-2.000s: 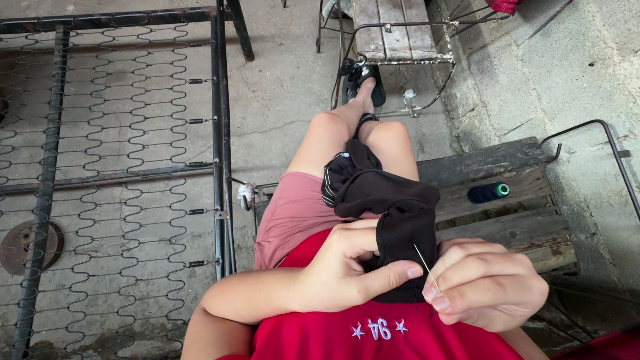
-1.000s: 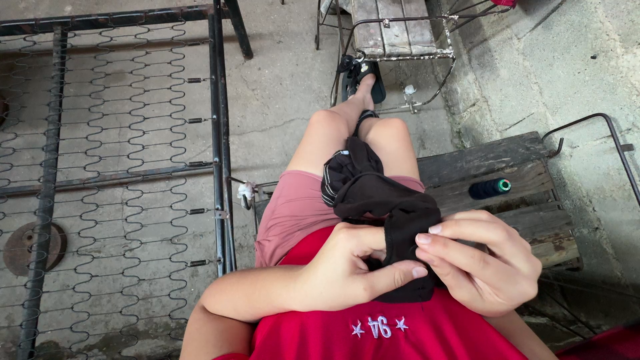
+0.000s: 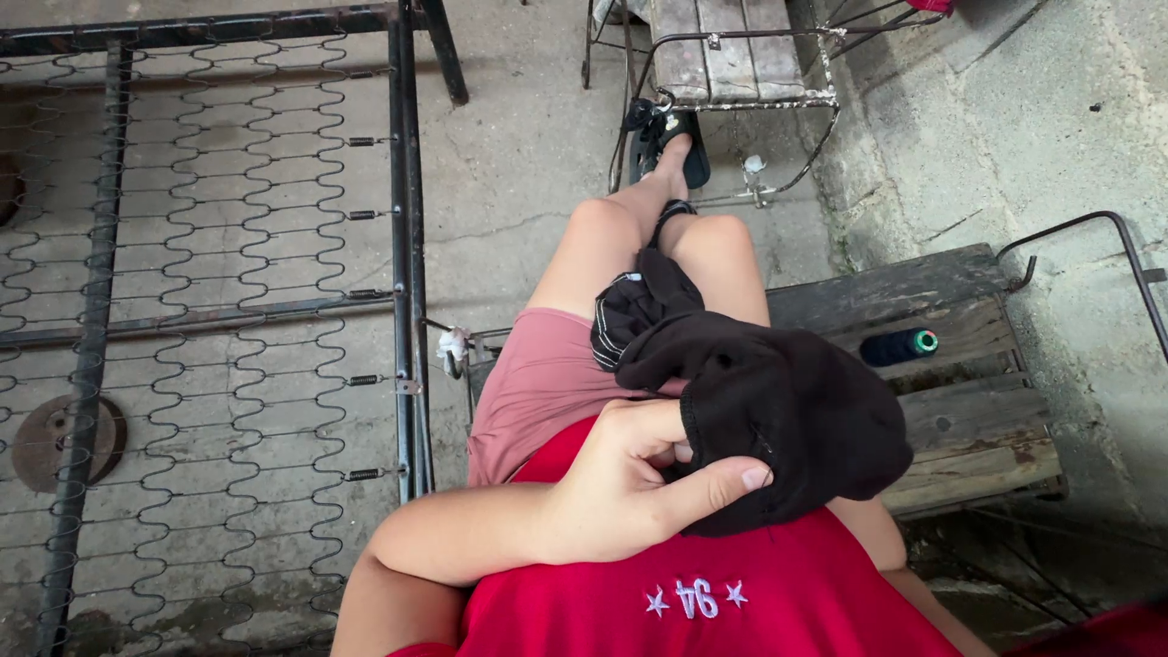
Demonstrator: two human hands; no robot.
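My left hand [image 3: 639, 484] grips the edge of a black cloth garment [image 3: 794, 411], with the thumb on top and the fingers partly behind the fabric. The garment lies bunched from my thighs up to my belly, and a part of it with white stitching [image 3: 616, 319] rests between my legs. My right hand is hidden behind or under the raised cloth; only that forearm [image 3: 871, 534] shows below it. No needle can be made out now. A spool of dark thread [image 3: 899, 347] lies on the wooden bench to the right of the garment.
A slatted wooden bench [image 3: 967, 411] with a bent metal armrest [image 3: 1127, 237] stands at the right by a concrete wall. A metal frame with wire springs [image 3: 401, 274] fills the left, a rusty disc [image 3: 68, 443] below it. A slatted chair [image 3: 730, 50] stands beyond my feet.
Two seconds ago my right hand held a needle at the cloth; one second ago its fingers were at the fabric. Now the black cloth is spread out to the right and covers that hand.
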